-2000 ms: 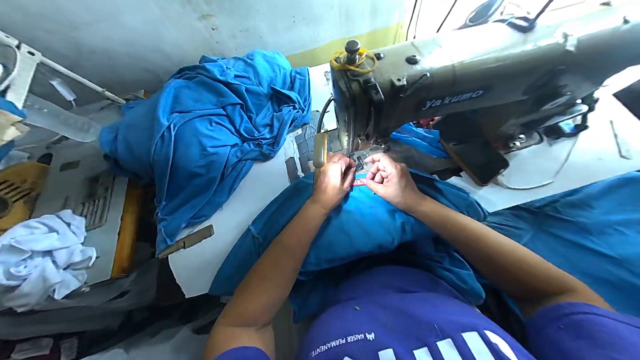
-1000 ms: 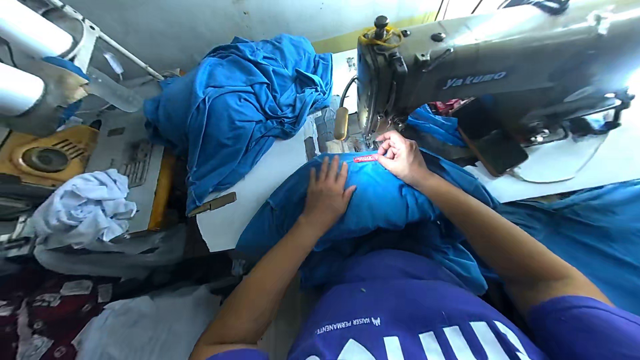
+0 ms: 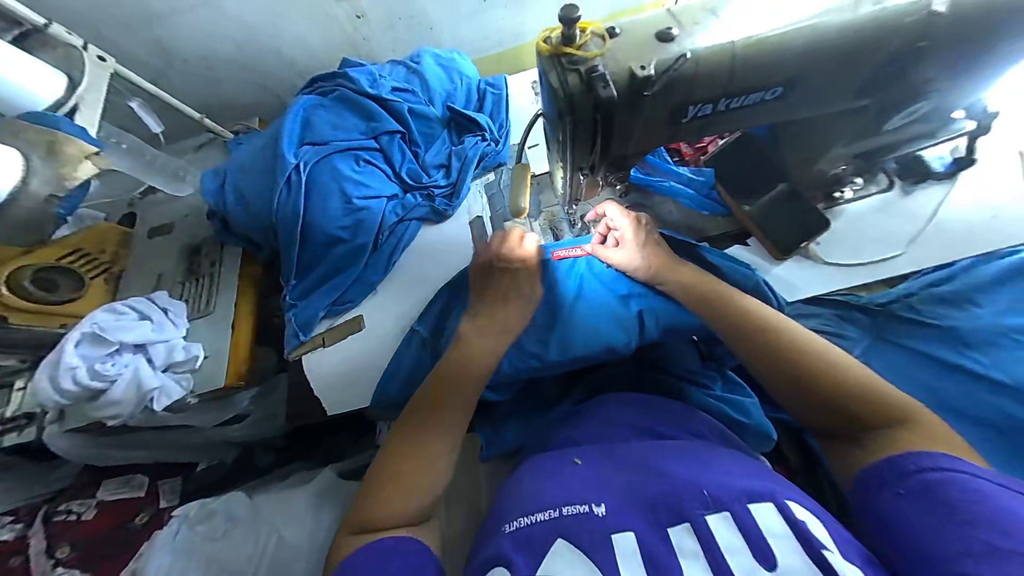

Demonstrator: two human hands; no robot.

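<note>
Blue fabric (image 3: 592,312) lies over the edge of the sewing table, in front of a Yakumo sewing machine (image 3: 720,88). A small red label (image 3: 570,253) with writing lies on the fabric's upper edge, just below the needle area. My left hand (image 3: 506,276) is left of the label, over the fabric's edge, its fingers curled and blurred; whether they grip cloth cannot be told. My right hand (image 3: 628,242) pinches the fabric at the label's right end, with thumb and forefinger near the presser foot (image 3: 573,220).
A heap of blue fabric (image 3: 360,168) lies on the table (image 3: 400,288) at the left. A dark phone (image 3: 772,200) rests under the machine arm beside blue and red material. White cloth (image 3: 120,356) lies at far left by a yellow machine part (image 3: 64,268). More blue fabric hangs at the right.
My left hand was lying flat on the fabric a second ago; now it is farther up at the edge with its fingers curled. My right hand stays by the label.
</note>
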